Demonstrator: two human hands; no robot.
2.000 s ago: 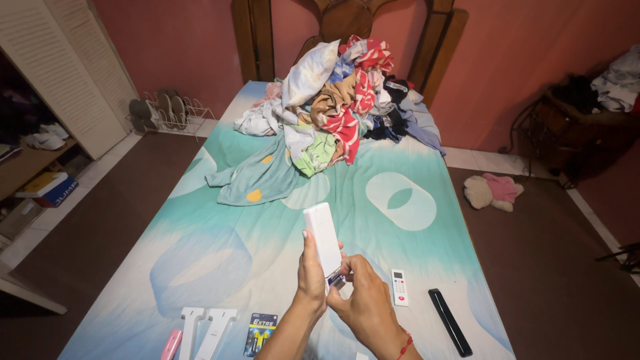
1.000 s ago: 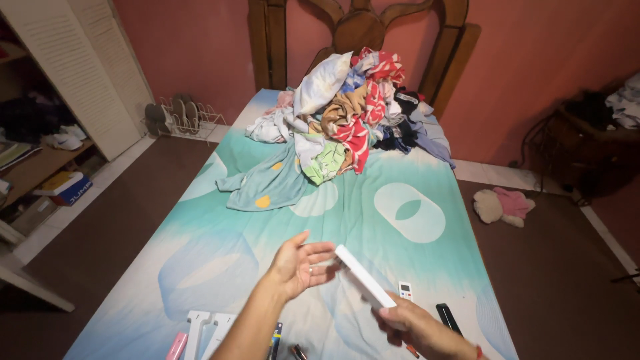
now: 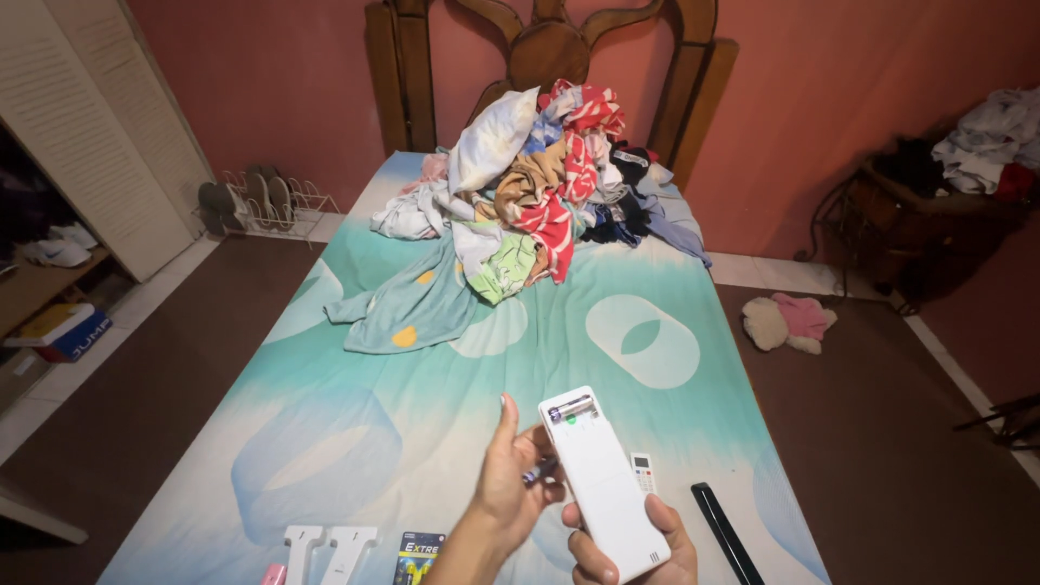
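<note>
My right hand grips the lower end of a long white plastic device, its back turned up. At the device's far end an uncovered battery compartment shows a battery lying crosswise. Just left of it, my left hand holds a small dark cylindrical battery between its fingers, partly hidden. A white remote control lies on the bed beyond the device. A blister pack of batteries rests at the near edge, left of my left forearm.
Two white brackets and a pink object lie at the near left of the bed. A long black object is at the right. Heaped clothes cover the bed's headboard end. A plush toy lies on the floor.
The white device, seen edge-on a second ago, now shows its back and battery compartment. My left hand, which had its fingers spread, now holds a battery beside it.
</note>
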